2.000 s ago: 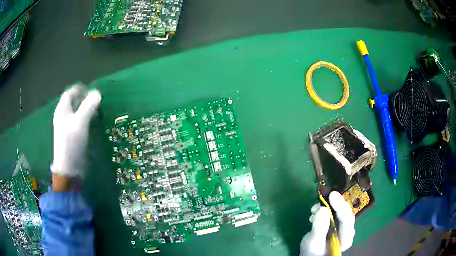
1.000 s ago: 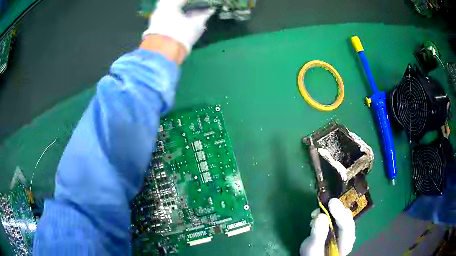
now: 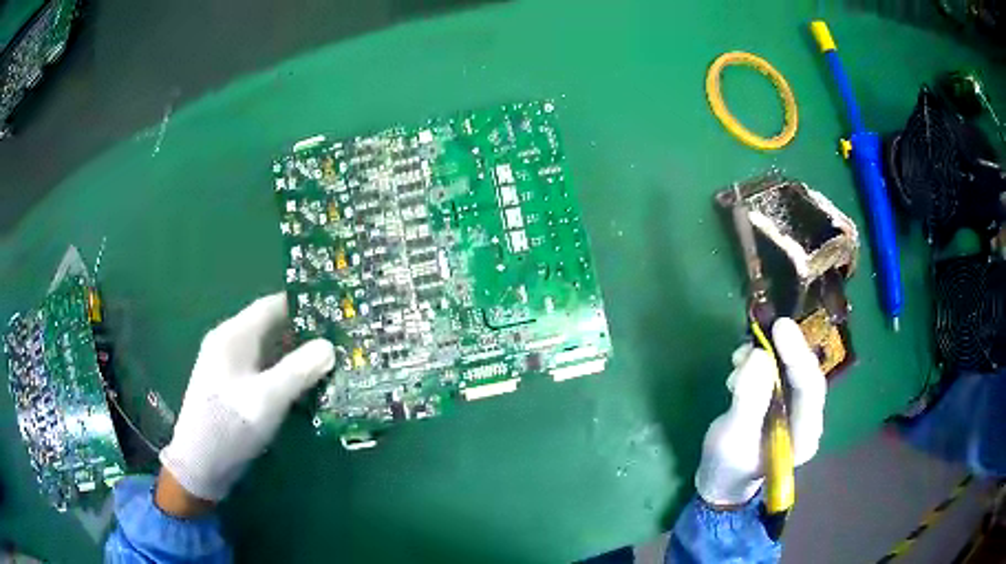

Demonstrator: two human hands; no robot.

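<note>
A green circuit board (image 3: 530, 286) lies on the green mat in front of me, its white connectors along the near edge. My left hand (image 3: 245, 386), in a white glove, grips the board's left edge near its lower corner, thumb on top and fingers partly hidden. My right hand (image 3: 767, 413), also gloved, holds the yellow-handled soldering iron (image 3: 781, 457). The iron's front end is at the dark soldering iron stand (image 3: 796, 248), to the right of the board; its tip is hard to make out. A yellow-brown sponge (image 3: 823, 339) shows at the stand's near end.
A yellow tape ring (image 3: 784, 128) and a blue desoldering pump (image 3: 876, 209) lie beyond and right of the stand. Black fans (image 3: 962, 320) are at the far right. A second board (image 3: 68, 391) sits at the left. Another board (image 3: 33, 61) is at the upper left on the dark surface.
My left hand has come back from the board at the top to the left edge of the middle board. The view has shifted, and that far board is out of view. My right hand still holds the iron.
</note>
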